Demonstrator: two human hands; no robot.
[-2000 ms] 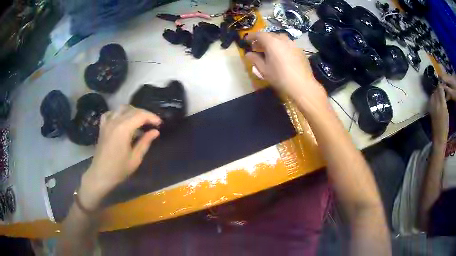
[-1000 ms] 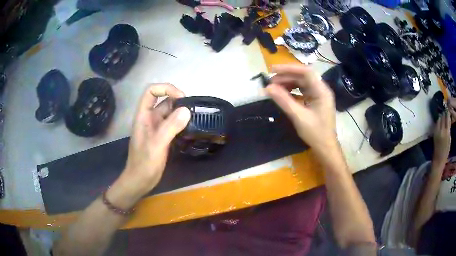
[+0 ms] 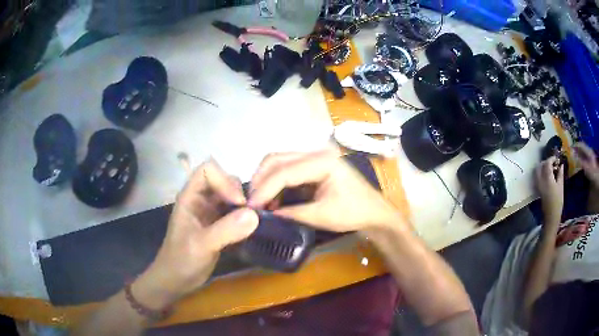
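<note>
A black housing (image 3: 279,246) with a slotted vent on its side is tilted over the black work mat (image 3: 105,252). My left hand (image 3: 210,223) grips the housing at its left edge. My right hand (image 3: 309,190) is at the top of the housing, its fingertips meeting my left fingertips. The small dark part at my right fingertips is mostly hidden by the fingers, so I cannot tell how it sits on the housing.
Three black housings (image 3: 105,168) stand at the left. Black brackets (image 3: 279,69), pliers (image 3: 253,31), ring-shaped parts (image 3: 374,80) and a folded white cloth (image 3: 368,136) lie beyond the mat. More housings (image 3: 430,139) are heaped right. Another worker's hands (image 3: 550,177) are at far right.
My left hand took up a housing from the table. My right hand picked a small dark part from the bracket pile and brought it to the housing, which is now lower and tilted.
</note>
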